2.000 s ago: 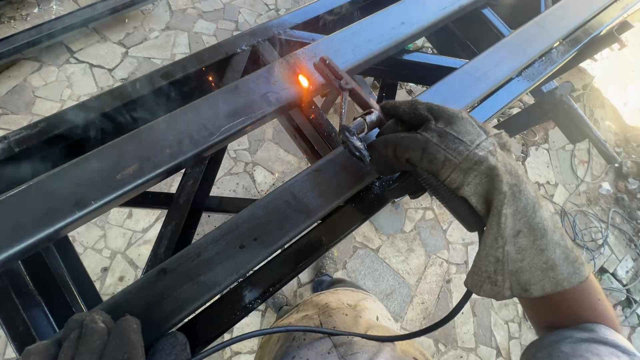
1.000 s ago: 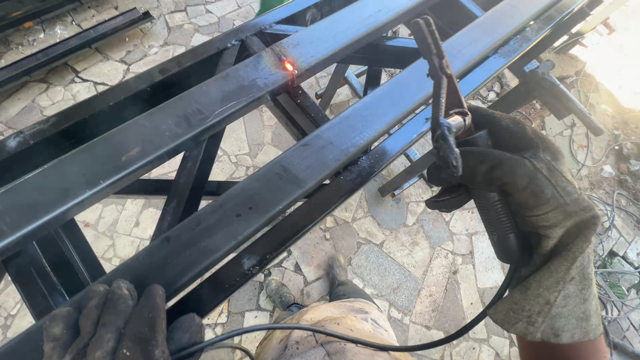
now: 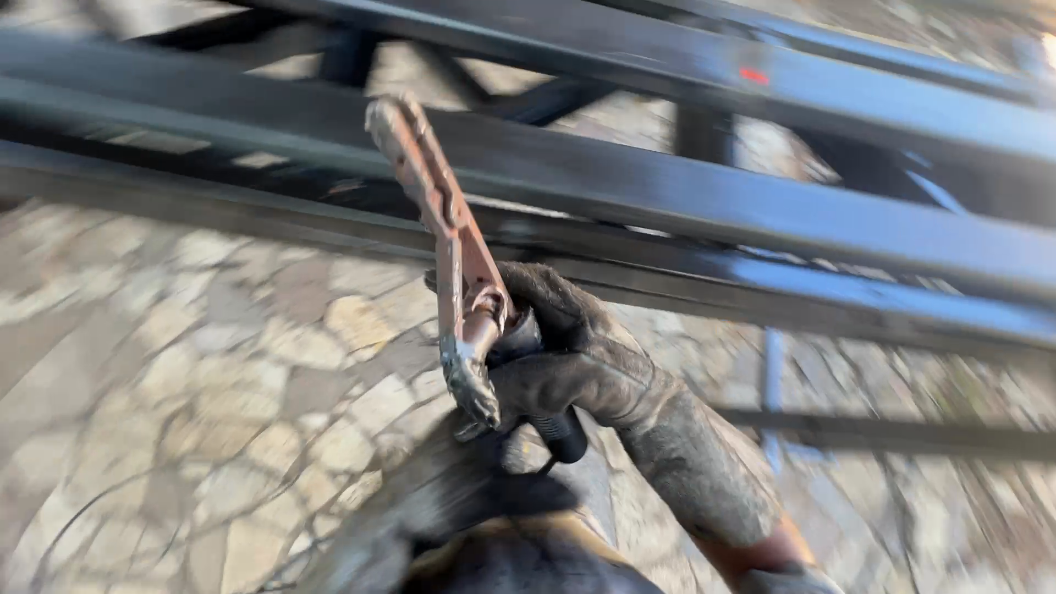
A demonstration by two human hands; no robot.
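Note:
My gloved right hand point(image 3: 569, 355) is closed around the black handle of a welding electrode holder point(image 3: 454, 231). The holder's worn, copper-coloured jaws point up and to the left, and I see no electrode in them. What looks like my left hand point(image 3: 450, 466), in a grey glove, reaches up from below beside the handle; blur and overlap hide its fingers. Behind the holder run long dark steel tubes point(image 3: 569, 157) of a welded frame. A red-hot spot point(image 3: 753, 76) glows on the farther tube, away from both hands.
Dark crosspieces point(image 3: 701, 132) join the tubes. A metal bar point(image 3: 891, 435) extends at the right, below the frame. Irregular stone paving point(image 3: 280, 396) lies underneath, with a thin cable point(image 3: 91, 503) across it at lower left.
The electrode holder has moved away from the glowing joint, its jaws now tilted left. My left hand has left the near tube. The view has turned strongly and is blurred.

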